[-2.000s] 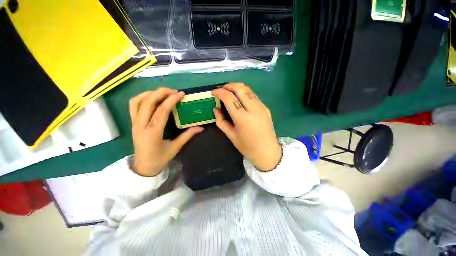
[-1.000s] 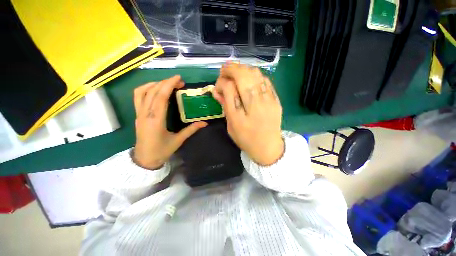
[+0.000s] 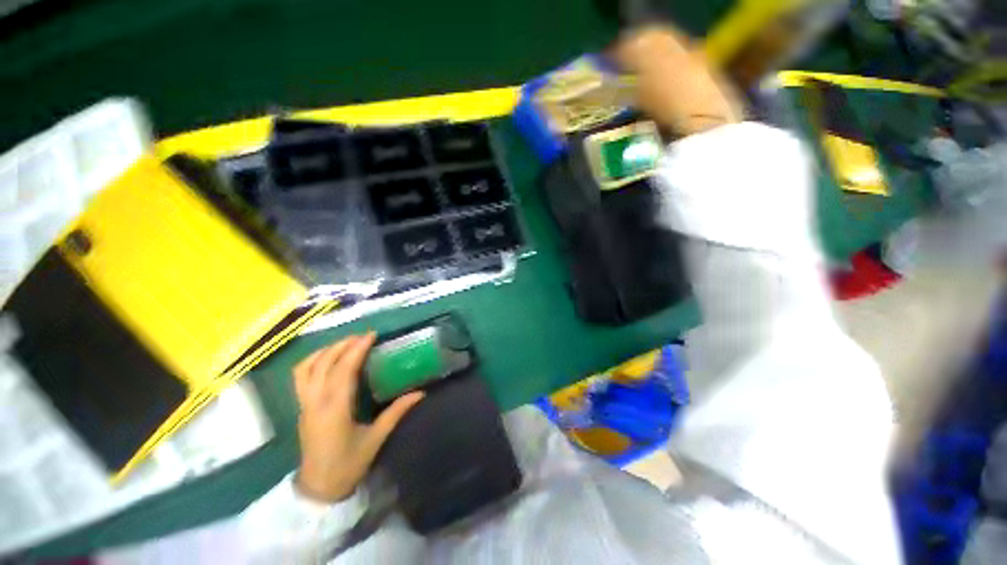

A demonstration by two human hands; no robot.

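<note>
A black phone case (image 3: 451, 452) lies at the bench's front edge and over the lap, with a green circuit board (image 3: 406, 364) at its upper end. The board's rim looks pale or greyish. My left hand (image 3: 337, 425) holds the case's left side, thumb below the board and fingers beside it. My right hand (image 3: 676, 83) is stretched far forward and right, blurred, beside the small blue box (image 3: 538, 130) of beige pieces behind the stack of black cases (image 3: 629, 259). Whether its fingers hold anything cannot be told.
Yellow-backed skins (image 3: 182, 270) lie at left over a white gridded tray (image 3: 66, 177). Black logo panels (image 3: 420, 245) under clear plastic lie behind the case. Another green board (image 3: 625, 155) sits atop the case stack. A blue bin (image 3: 618, 411) with yellow-brown contents is below the bench edge.
My right hand has left the circuit board and reached forward right past the case stack. My left hand still holds the case. The view has swung right, bringing the blue boxes into sight.
</note>
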